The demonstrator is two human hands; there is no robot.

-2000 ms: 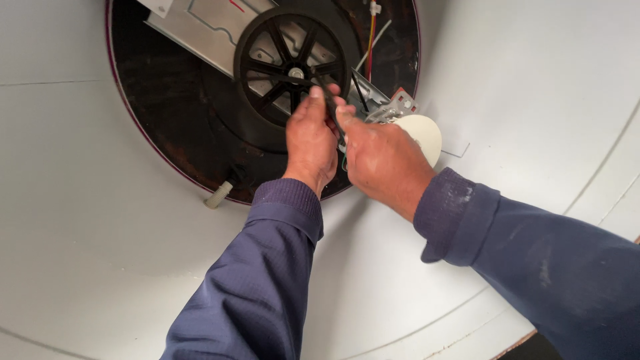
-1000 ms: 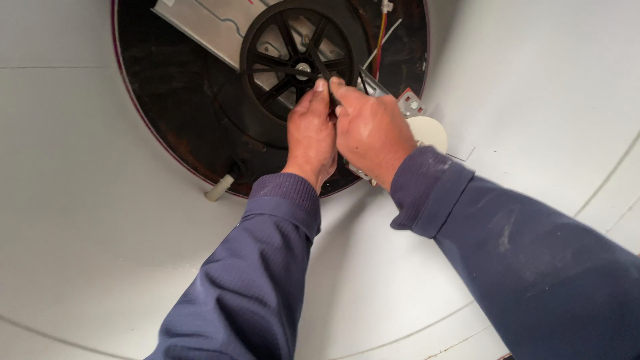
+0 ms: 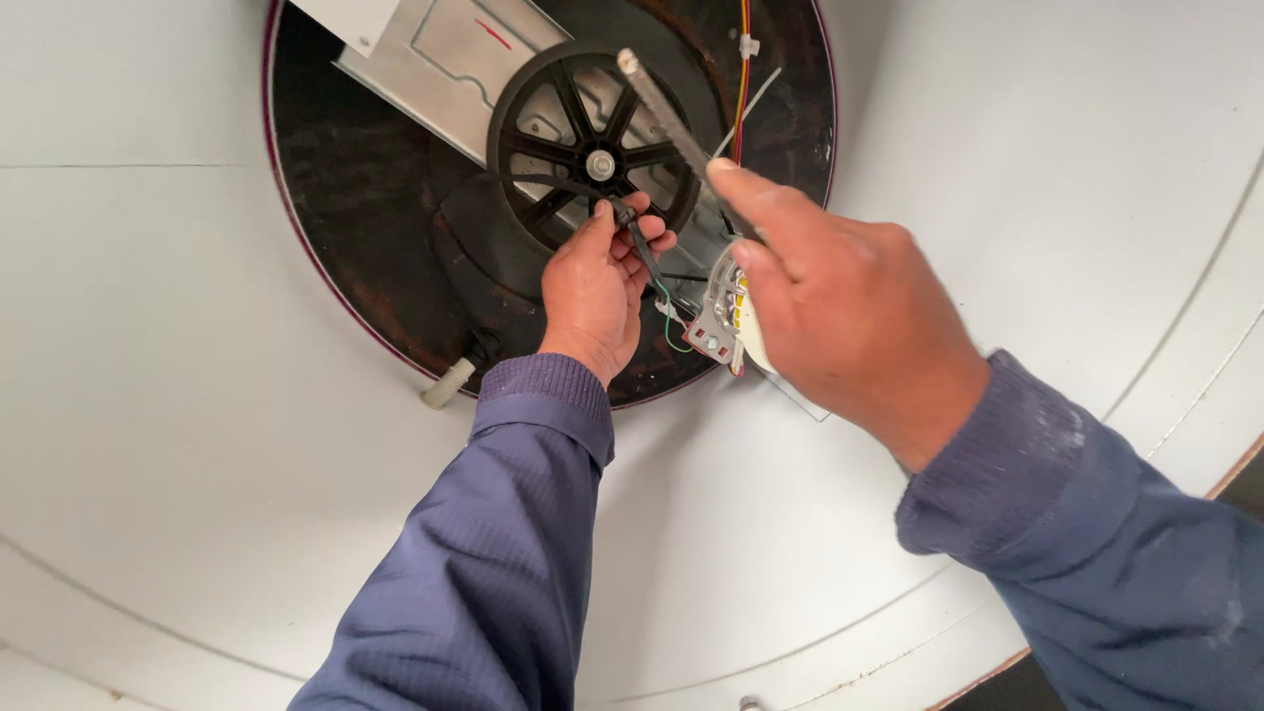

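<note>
A black spoked pulley wheel (image 3: 513, 109) with a bolt (image 3: 600, 165) at its hub lies over a metal bracket (image 3: 444, 59). Just below the hub, my left hand (image 3: 597, 286) pinches a black cable (image 3: 644, 247) at a thicker, dark part between thumb and fingers. My right hand (image 3: 849, 306) grips a thin grey rod-like tool (image 3: 671, 118), its pale tip raised over the wheel's right rim. Below the wheel, beside my right hand, sits a motor-like part with a metal frame (image 3: 713, 331) and a white round cover (image 3: 755, 331), partly hidden by the hand. A green wire (image 3: 669, 316) hangs there.
The parts lie in a dark round base (image 3: 365, 197) with a thin purple rim, surrounded by a wide pale panel (image 3: 247, 444). A ribbed whitish hose end (image 3: 449, 383) sticks out at the lower left. Red and yellow wires (image 3: 744, 89) and a cable tie (image 3: 755, 104) are at the upper right.
My right hand has moved away from my left, to the right, and the rod-like tool now shows raised in it. My left hand stays below the wheel's hub.
</note>
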